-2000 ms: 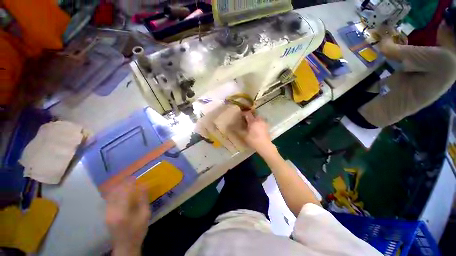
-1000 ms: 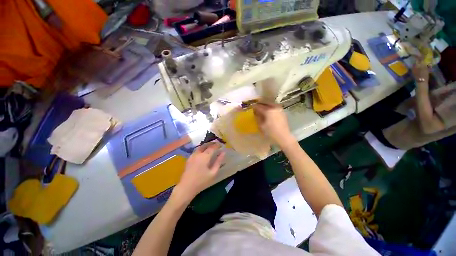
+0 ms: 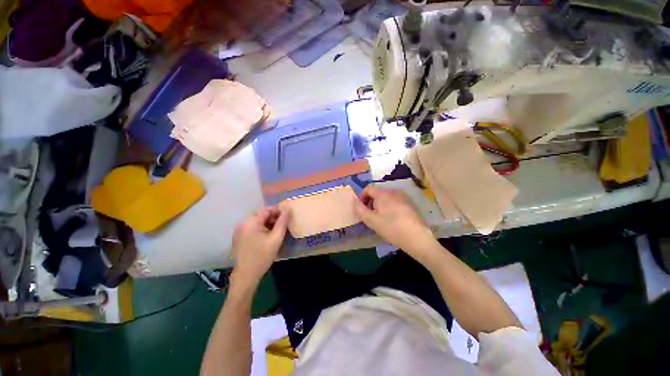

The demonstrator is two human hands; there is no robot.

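Observation:
A beige fabric piece (image 3: 322, 211) lies over the lower part of the blue plastic template (image 3: 305, 150), just below its orange-brown strip (image 3: 316, 181). My left hand (image 3: 258, 236) pinches its left end. My right hand (image 3: 393, 218) pinches its right end. The yellow piece seen on the template before is not visible; the beige piece covers that spot. A slot outline shows in the template's upper half, and handwriting shows near its lower edge. The needle area (image 3: 422, 132) is brightly lit at the template's upper right.
Beige pieces are stacked (image 3: 219, 119) left of the template, with yellow pieces (image 3: 150, 197) farther left. More beige pieces (image 3: 466, 176) lie right of the needle, beside yellow and red scissor handles (image 3: 501, 141). The machine head (image 3: 507, 59) spans the upper right. Dark garments are heaped at far left.
The view has swung left. My right hand has moved from the pieces under the machine arm to the template. A beige piece now lies where the yellow one was, with both hands on it.

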